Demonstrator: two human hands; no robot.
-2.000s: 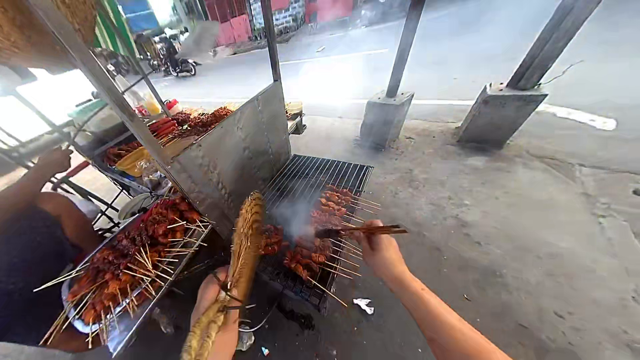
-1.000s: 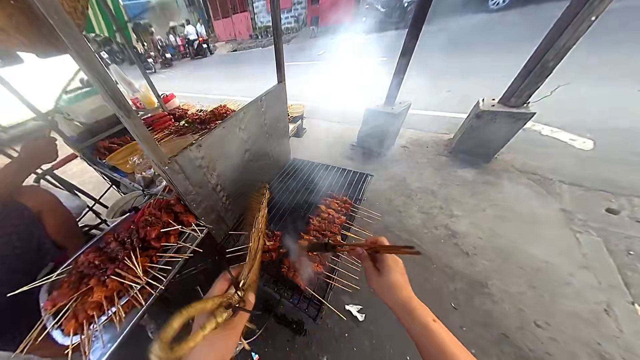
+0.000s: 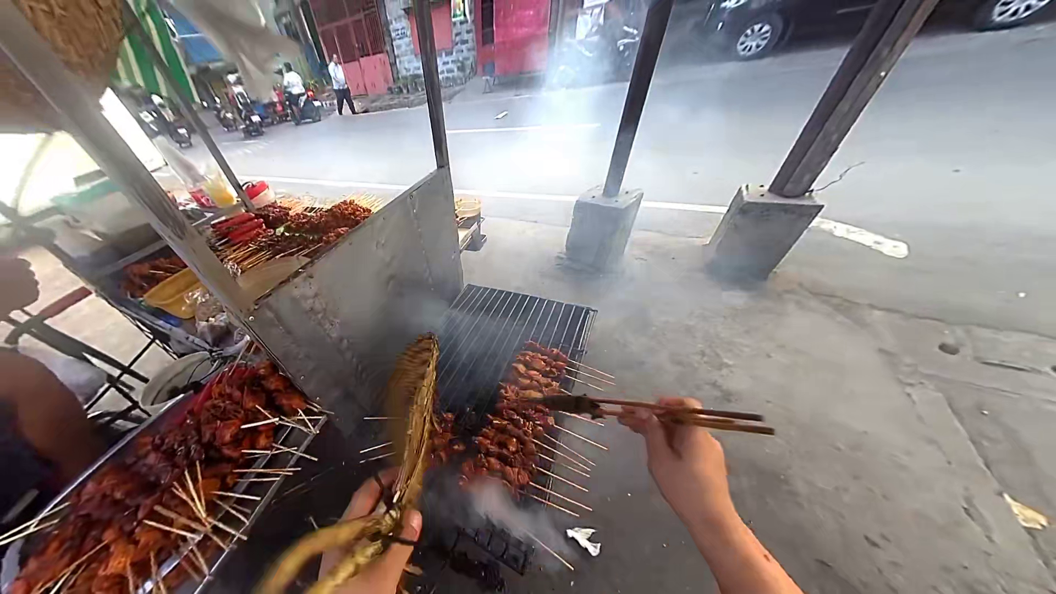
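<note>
My left hand (image 3: 371, 536) grips the handle of a woven fan (image 3: 412, 404), seen nearly edge-on at the left of the skewers. My right hand (image 3: 681, 450) holds a basting brush (image 3: 610, 407) with thin wooden sticks; its dark head touches or hovers over the meat, I cannot tell which. Skewered meat (image 3: 516, 429) lies in rows on a wire grill (image 3: 528, 322), with bamboo stick ends pointing right. Smoke rises around the meat and partly hides the lower grill. The fan covers part of the skewers' left side.
A metal panel (image 3: 363, 289) stands left of the grill. A tray heaped with skewers (image 3: 148, 462) is at lower left, near a person's arm (image 3: 41, 412). More skewers (image 3: 313, 227) lie on the cart behind. Two posts in concrete blocks (image 3: 602, 227) stand ahead, beside the road.
The fan has changed its tilt and turned more edge-on since two seconds ago. The brush stays over the skewers in my right hand. A parked car shows more fully across the road as the view shifts.
</note>
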